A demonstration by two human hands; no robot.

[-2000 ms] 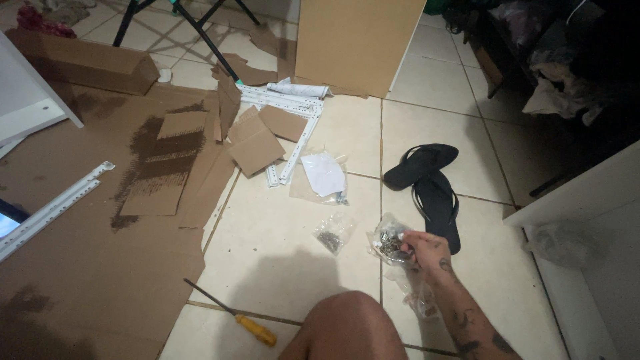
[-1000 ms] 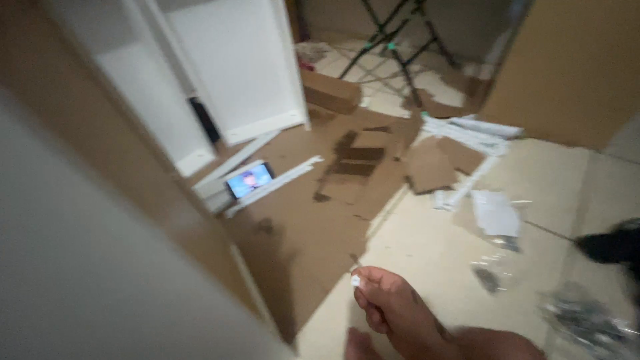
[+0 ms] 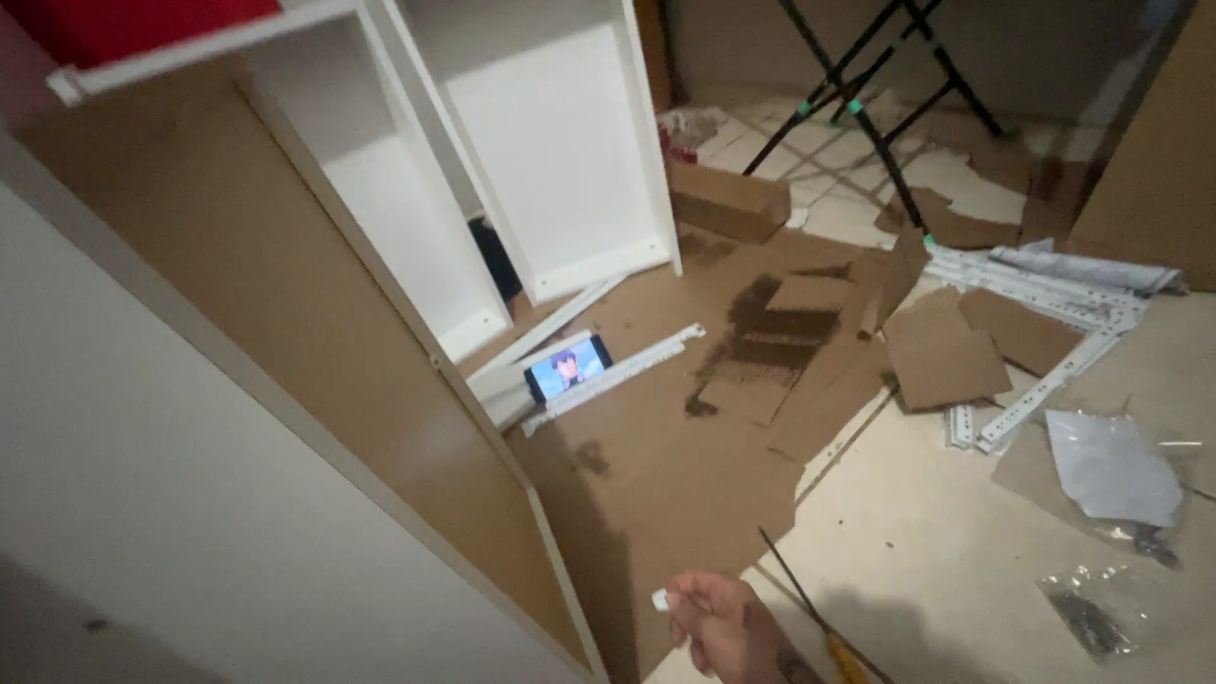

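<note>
My right hand, at the bottom centre, pinches a small white piece between thumb and fingertips. Just right of it, a screwdriver with a yellow handle lies on the floor, its shaft pointing up and left. My left hand is out of view. At the left stands a white cabinet panel with a brown inner board beside it. A clear plastic bag of small hardware lies on the tiles at the lower right, below another plastic bag with a white sheet.
White cabinet units stand at the back. A phone with a lit screen leans by white metal drawer rails on flattened cardboard. More rails and cardboard pieces lie right, near black folding legs.
Two seconds ago my right hand was at a plastic bag of hardware near the black flip-flops; now it is by the screwdriver, holding the white piece. The view has swung left.
</note>
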